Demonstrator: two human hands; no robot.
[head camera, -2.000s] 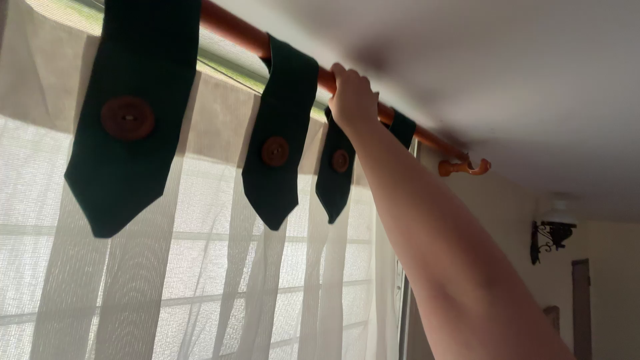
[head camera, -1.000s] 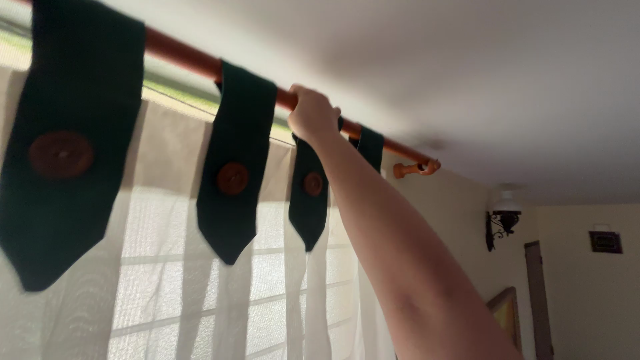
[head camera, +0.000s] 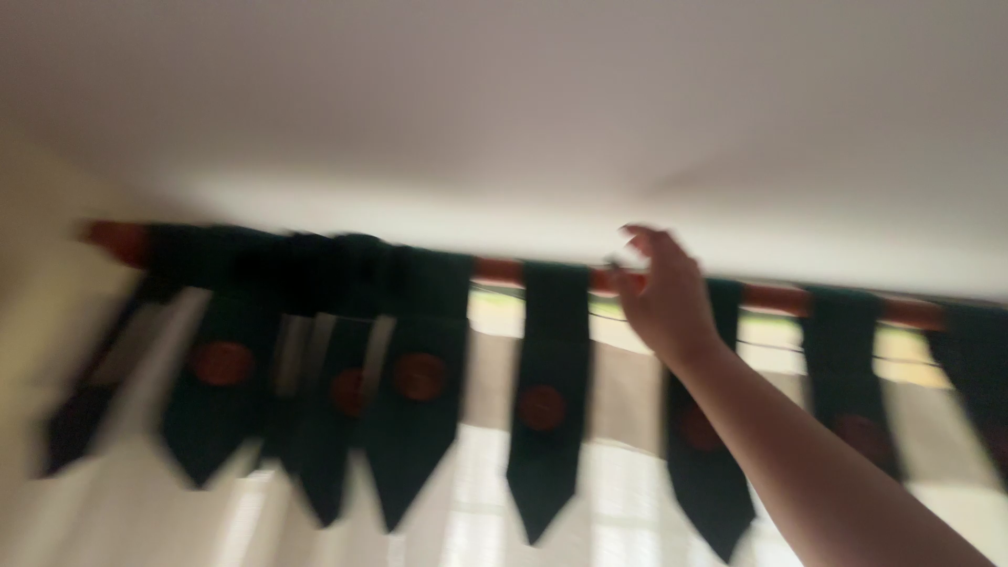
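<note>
My right hand (head camera: 665, 295) is raised in front of the reddish-brown curtain rod (head camera: 776, 299), its thumb and fingers apart and nothing seen between them. Whether it touches the rod is unclear through the blur. Just left of it, a dark green tab (head camera: 551, 346) with a brown button (head camera: 542, 407) hangs over the rod; another green tab (head camera: 709, 472) is partly behind my hand and wrist. Several tabs are bunched (head camera: 315, 264) toward the rod's left end. A pale sheer curtain (head camera: 630, 425) hangs below. My left hand is out of view.
The ceiling (head camera: 504, 102) is close above the rod. A rounded rod end (head camera: 118, 240) is near the wall (head camera: 39, 181) at the left. Bright window light shows between the tabs and through the curtain. More green tabs (head camera: 850, 370) hang at the right.
The view has swung far left, from the rod's right end to its left end. My right hand was closed around the rod in both earlier frames; its fingers are now apart.
</note>
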